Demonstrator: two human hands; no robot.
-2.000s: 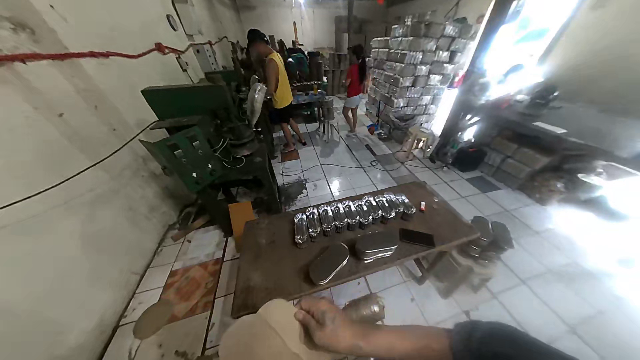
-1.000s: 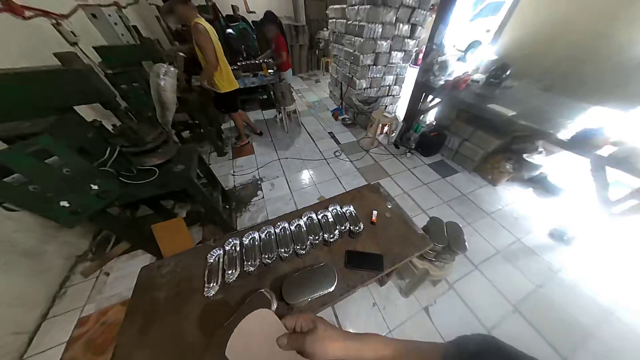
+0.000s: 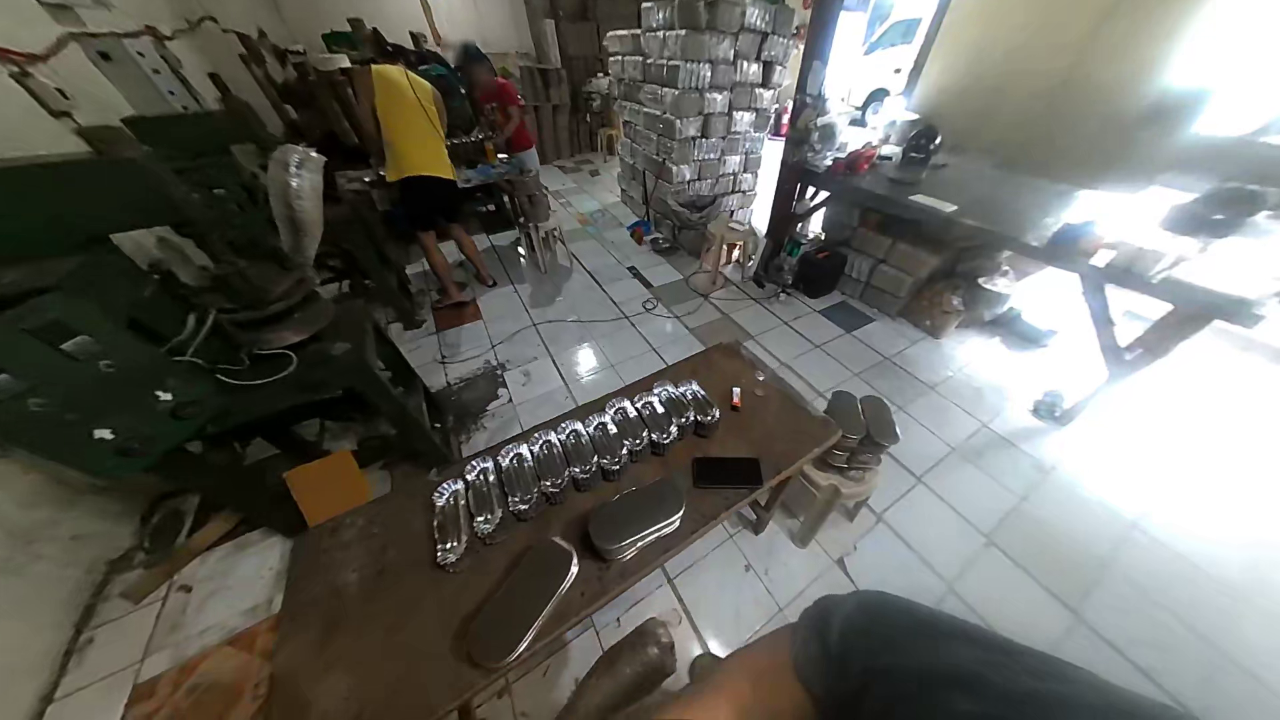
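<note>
Only a forearm and dark sleeve of mine show at the bottom edge; both my hands are out of view. A row of fluted foil molds (image 3: 568,452) runs across the brown table (image 3: 345,600). In front of the row lies a stack of flat oval metal pieces (image 3: 637,517), and to its left, near the table's front edge, another oval piece (image 3: 523,603). A black phone (image 3: 727,472) rests right of the stack, with a small orange and white item (image 3: 736,399) behind it.
Green machinery (image 3: 90,370) stands at the left. A person in a yellow top (image 3: 412,130) and one in red (image 3: 505,110) are at a far table. More oval pieces (image 3: 862,425) sit on a stool (image 3: 830,490) at the right. Wrapped bundles (image 3: 690,110) are piled behind.
My hand, which held a flat beige oval piece over the table's front edge, has left the view with it. The view has swung nearer the table.
</note>
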